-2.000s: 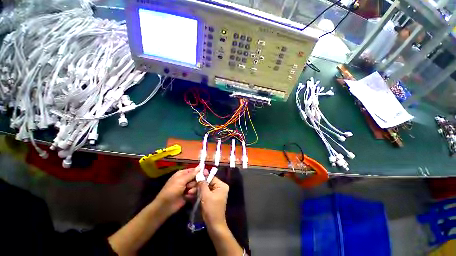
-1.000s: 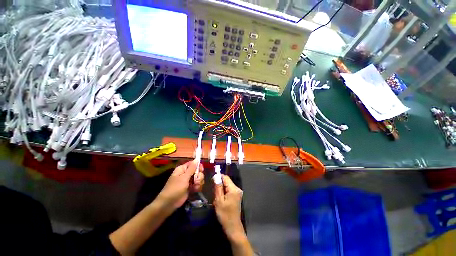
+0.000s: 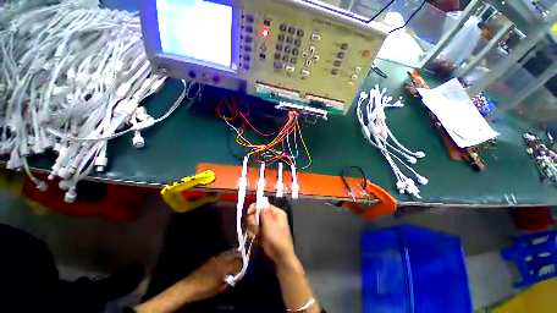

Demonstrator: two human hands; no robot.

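A white cable assembly (image 3: pixel 239 223) hangs from the first, leftmost test lead (image 3: pixel 243 178). My right hand (image 3: pixel 272 227) grips another plug end of it at the second test lead (image 3: pixel 261 181); the two look joined, though my fingers partly hide the spot. My left hand (image 3: pixel 218 272) is lower, blurred and shaded, beside the cable's lower end. Whether its fingers hold the cable I cannot tell. The other two test leads, third (image 3: pixel 280 181) and fourth (image 3: pixel 294 183), have no cable on them. The leads lie on the orange fixture board (image 3: pixel 324 183).
The beige cable tester (image 3: pixel 317 46) shows a red light. A big white cable pile (image 3: pixel 79 85) lies left, a small cable bundle (image 3: pixel 382 131) right. A yellow clamp (image 3: pixel 183 189) and an orange-red clamp (image 3: pixel 382 205) flank the board. Paper (image 3: pixel 458 113) lies right; a blue bin (image 3: pixel 415 269) stands below.
My right hand has moved up with its plug to the second lead. My left hand has let go near the first lead and dropped lower. The tester's light changed from yellow-green to red.
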